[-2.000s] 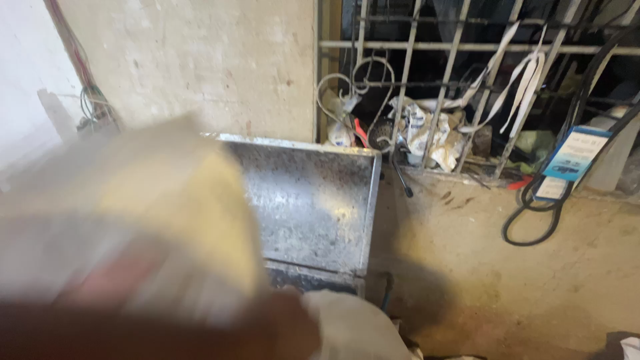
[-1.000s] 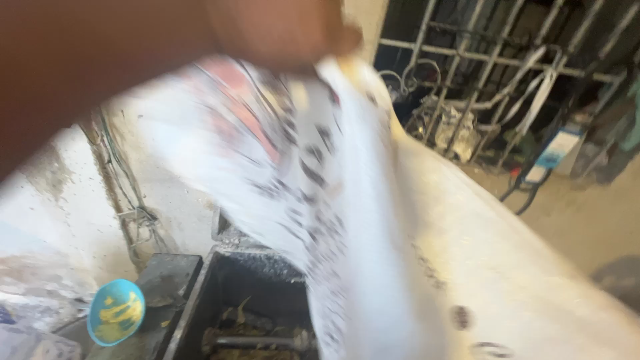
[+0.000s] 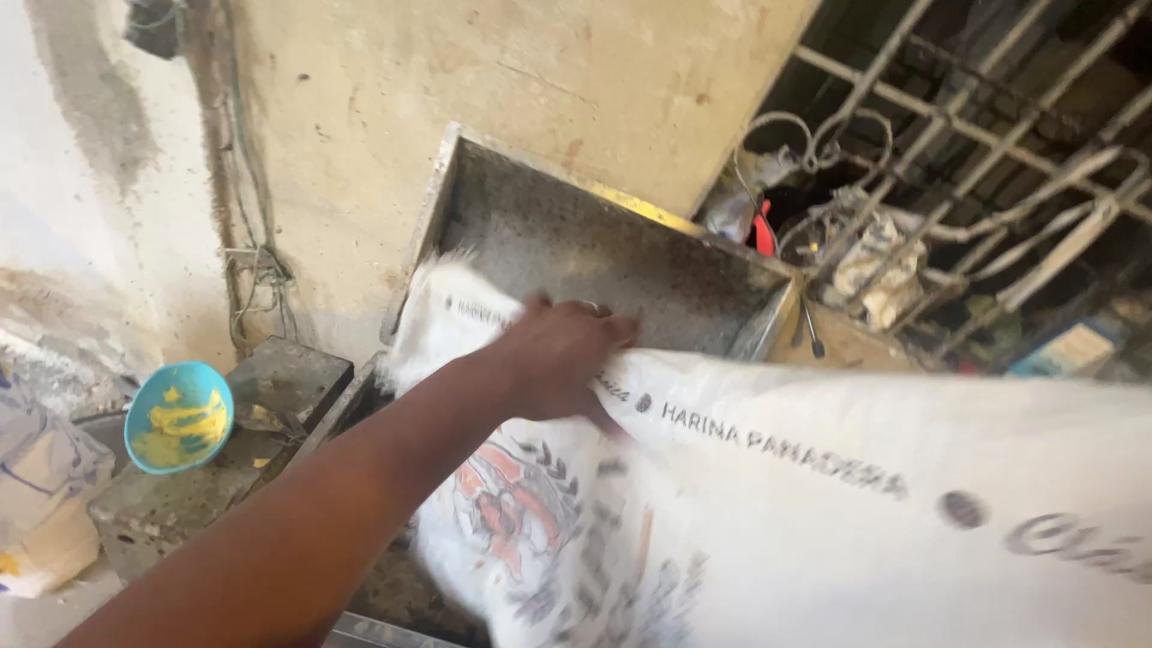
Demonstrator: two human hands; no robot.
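My left hand [image 3: 567,360] reaches in from the lower left and grips the upper edge of a white woven flour sack [image 3: 774,504], its thumb on the near side. The sack bears printed writing and a red and black picture, and it spreads out to the right edge of the view. Behind the hand stands the raised metal lid [image 3: 612,243] of a metal bin, worn and spotted inside. The sack hides much of the bin's dark opening below. My right hand is not in view.
A blue bowl [image 3: 180,418] with yellow residue sits on a grimy metal surface [image 3: 297,387] at left. A crumpled plastic bag [image 3: 49,486] is at the far left. Cables run down the wall. A window grille [image 3: 954,117] with clutter behind it is at upper right.
My left hand, high in front of the view one second ago, is now lower, over the bin, still on the sack. The sack has come down with it and spreads to the right.
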